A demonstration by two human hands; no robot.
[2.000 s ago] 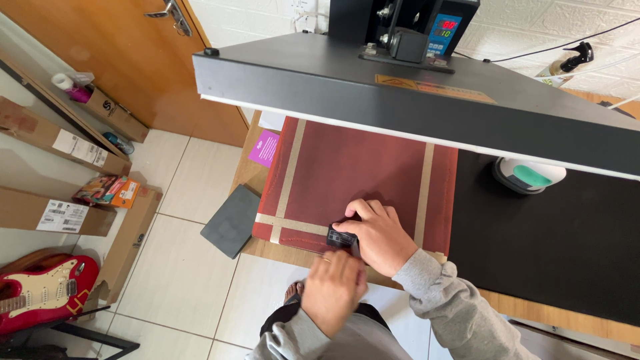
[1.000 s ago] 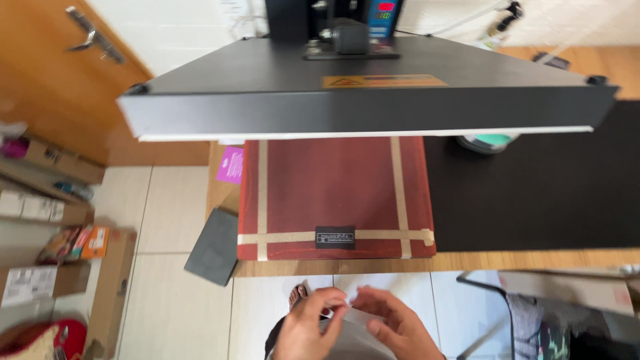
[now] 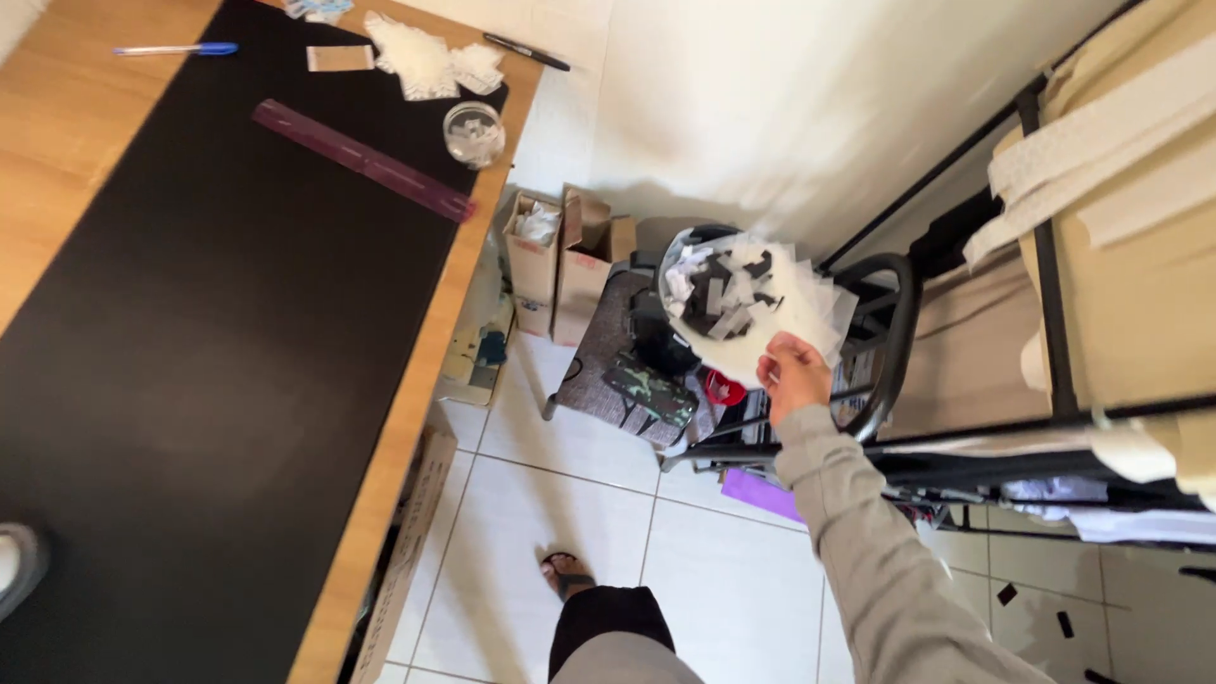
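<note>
My right hand (image 3: 794,372) reaches out at the lower edge of a round bin (image 3: 676,323) full of clear film pieces and black and white scraps. Its fingertips are pinched together near a pale translucent sheet (image 3: 807,313) at the bin's rim; whether they grip a piece of film cannot be told. The bin stands on a grey cushioned chair (image 3: 598,337) with a black frame. A camouflage-patterned cylinder (image 3: 651,389) and a red object (image 3: 725,389) lie beside it. My left hand is out of view.
At left is a wooden table (image 3: 456,294) with a black mat (image 3: 218,361), a purple translucent strip (image 3: 361,160), a small round dish (image 3: 474,134), a blue pen (image 3: 176,48) and a black marker (image 3: 527,51). Open cardboard boxes (image 3: 581,275) stand between table and chair. A black metal rack (image 3: 1050,313) rises at right.
The view has swung far to the right, off the heat press and red pad. My two hands were together a second ago; now only the right shows, stretched out to the bin.
</note>
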